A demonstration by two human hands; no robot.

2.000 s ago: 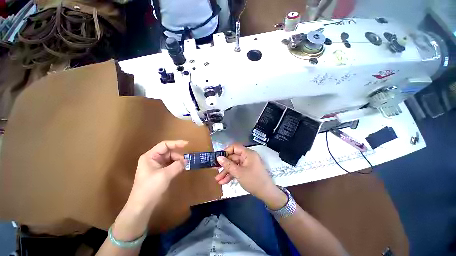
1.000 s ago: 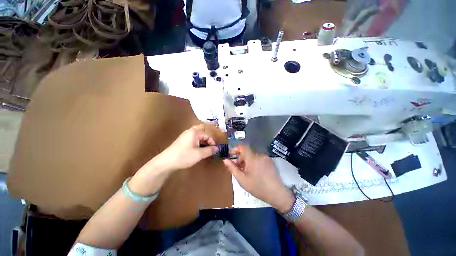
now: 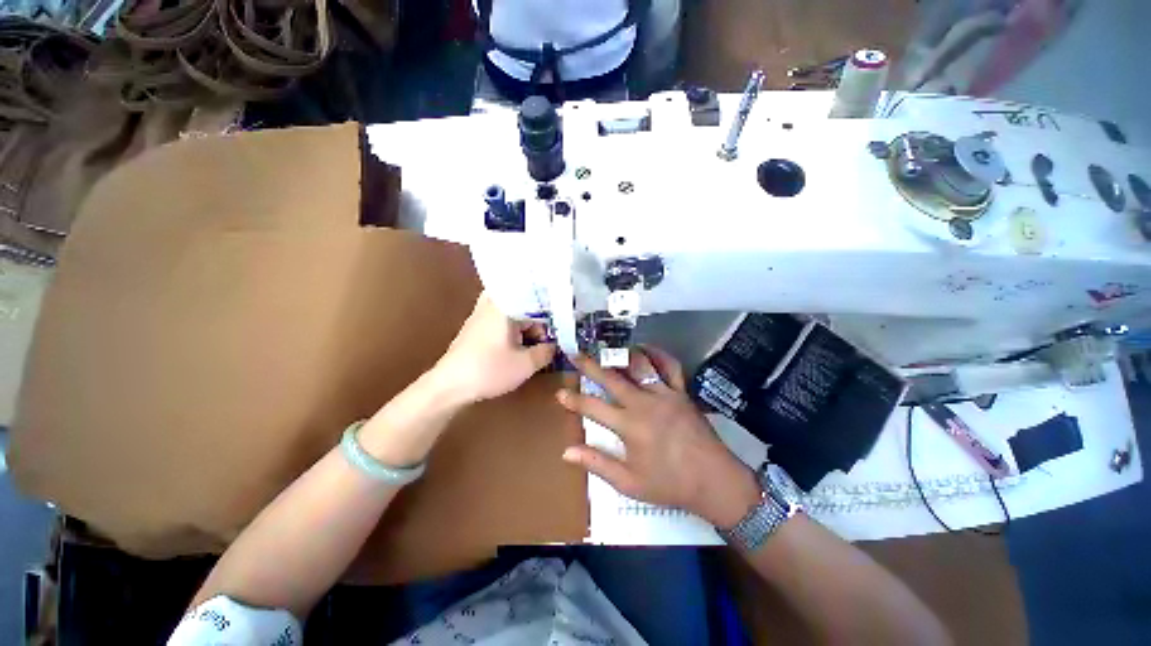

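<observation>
The tan-brown garment panel (image 3: 253, 328) lies left of the needle, its right edge under my hands. My left hand (image 3: 495, 356) is at the needle area with its fingertips pinched on a small dark label (image 3: 560, 358), mostly hidden by fingers. My right hand (image 3: 663, 435) rests on the machine bed and panel edge, fingers spread, index fingertip close to the label. The presser foot and needle area (image 3: 583, 333) is just above my fingertips, partly hidden by the machine head.
The white sewing machine arm (image 3: 808, 252) spans the right. Black label stacks (image 3: 820, 391), a pink tool (image 3: 966, 439) with a black cord and a black swatch (image 3: 1046, 442) lie right of my hands. Brown strips (image 3: 253, 51) are behind at left; a person's torso (image 3: 555, 38) is beyond.
The label has gone from being held flat between both hands to folded small and moved up to the needle. My right hand has opened and spread flat beside it.
</observation>
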